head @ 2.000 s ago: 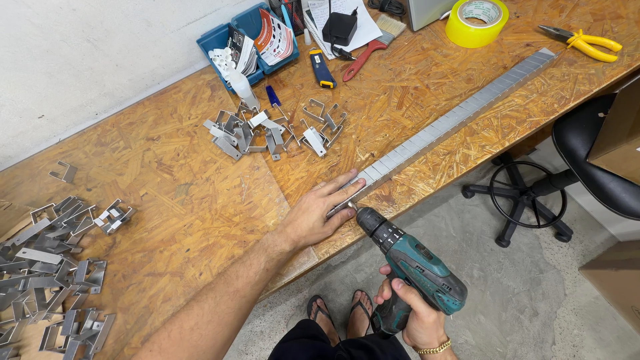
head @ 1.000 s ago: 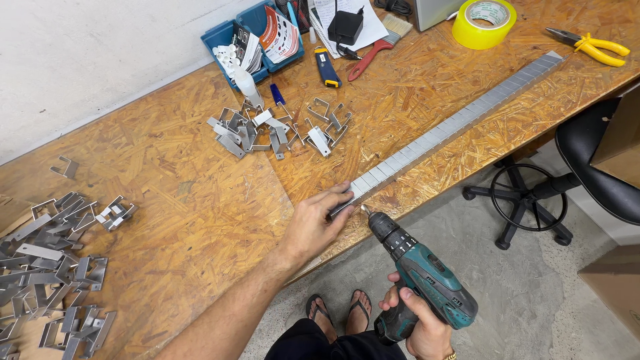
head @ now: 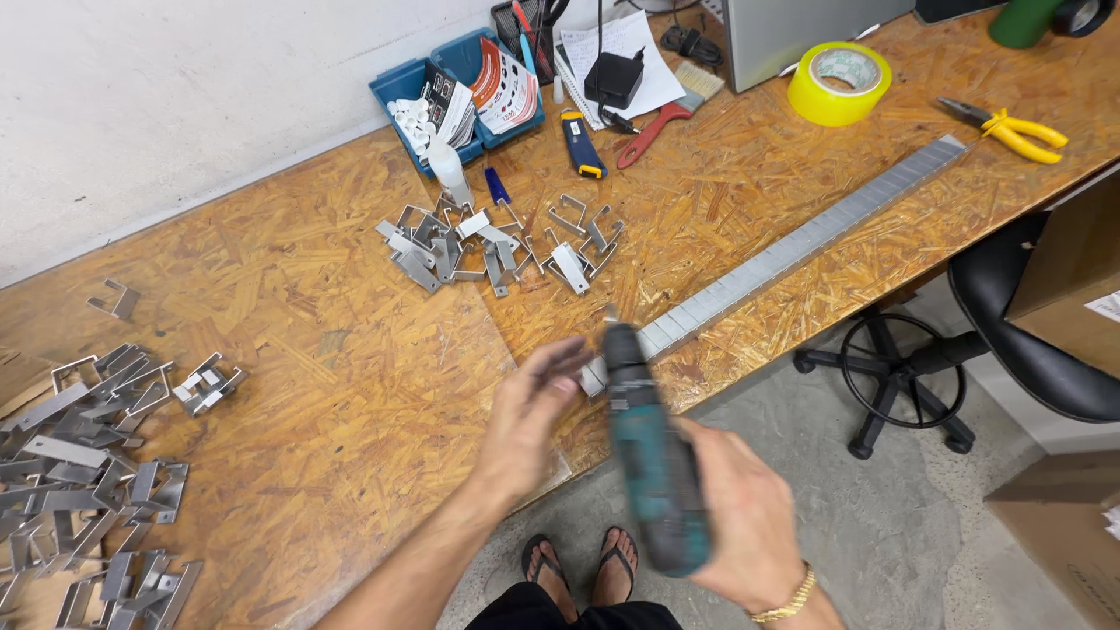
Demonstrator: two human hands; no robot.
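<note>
My right hand (head: 744, 507) is closed around a teal and black cordless drill (head: 656, 455), blurred, its chuck over the near end of a long row of metal pieces (head: 787, 249). My left hand (head: 534, 411) is beside that end, fingers partly bent and blurred; a small metal piece (head: 593, 376) lies at its fingertips, and whether the hand grips it is unclear. Bent metal brackets (head: 477, 245) lie in a loose group beyond my hands. A larger heap of metal brackets (head: 79, 472) is at the left.
Along the back are blue plastic bins (head: 477, 144), a utility knife (head: 582, 144), a paintbrush (head: 652, 136), yellow tape (head: 836, 87) and yellow-handled pliers (head: 1019, 136). The workbench's front edge (head: 787, 341) runs diagonally; a black stool (head: 1006, 341) and cardboard boxes (head: 1067, 516) stand beyond it.
The drill has swung from pointing up and left near the bench edge to pointing away over the end of the row. My left hand has lifted from its flat hold on the row's end.
</note>
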